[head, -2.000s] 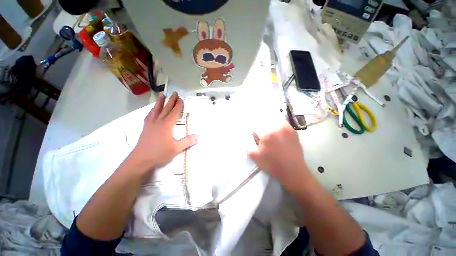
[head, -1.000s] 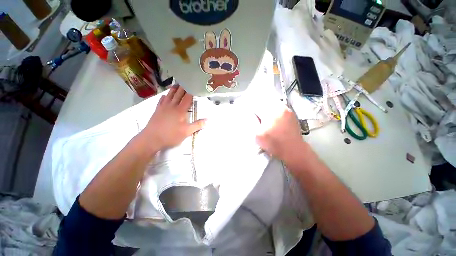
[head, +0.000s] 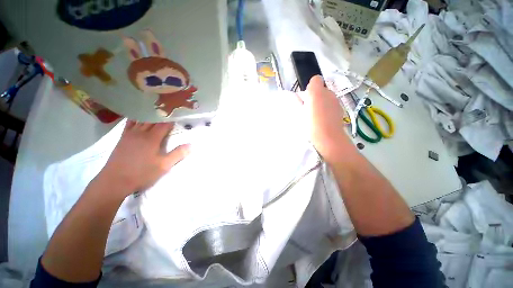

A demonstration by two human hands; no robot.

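Observation:
White trousers [head: 292,208] lie under the sewing machine head [head: 163,50], with a curved edge open towards me and grey showing inside. My left hand [head: 140,152] lies flat on the cloth just below the head, its fingertips close to the head's lower edge. My right hand [head: 323,115] is at the cloth's right side, next to the phone [head: 306,67]; its fingers are bent at the cloth, partly lost in glare. Lamp glare hides the middle of the cloth and the clamp area.
Scissors [head: 376,124] with yellow and green handles and a tan-handled pointed tool [head: 388,64] lie on the right of the table [head: 408,157]. White garments [head: 467,101] are piled at the right. A control panel [head: 354,17] stands at the back. Bottles are partly hidden behind the head.
The view has shifted, so the machine head sits further left and larger. My right hand has moved up and away from my left hand, drawing the cloth's right side out. My left hand stays on the cloth.

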